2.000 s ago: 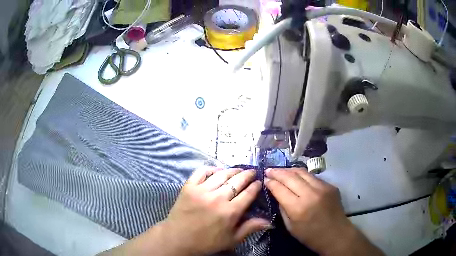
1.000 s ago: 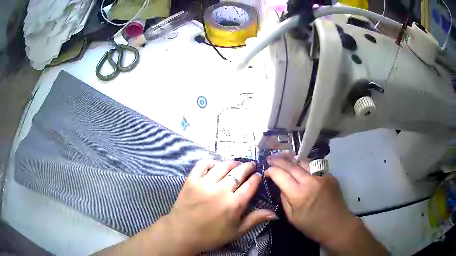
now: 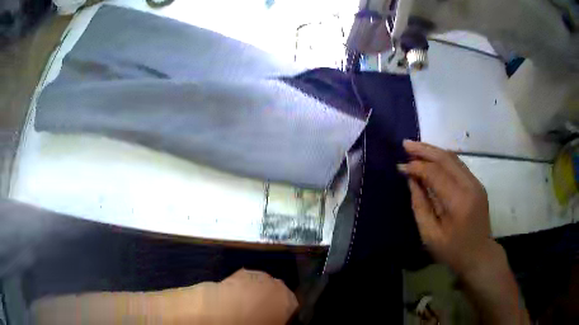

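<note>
The grey garment panel (image 3: 209, 120) lies folded across the table, its right end beside a dark cut piece (image 3: 387, 127) with a pale stitched edge. The dark piece runs from under the sewing machine's needle area (image 3: 368, 38) down over the table's front edge. My right hand (image 3: 447, 197) is at the dark piece's right edge, fingers apart and slightly curled, holding nothing visible. My left hand (image 3: 260, 298) is low, below the table edge, beside the hanging cloth. It is blurred and its fingers are hidden, so its grip cannot be told.
The white machine table (image 3: 146, 184) has a curved wooden front edge. The machine head stands at the upper right, with a white knob (image 3: 417, 56) low on it. Part of a green scissor handle (image 3: 159, 2) shows at the top edge. A yellow round thing (image 3: 565, 171) is at the far right.
The view has tilted down. Both hands have left the needle area: my left moved down below the table edge, my right down and right. More of the dark piece shows, and the grey panel's right end is uncovered.
</note>
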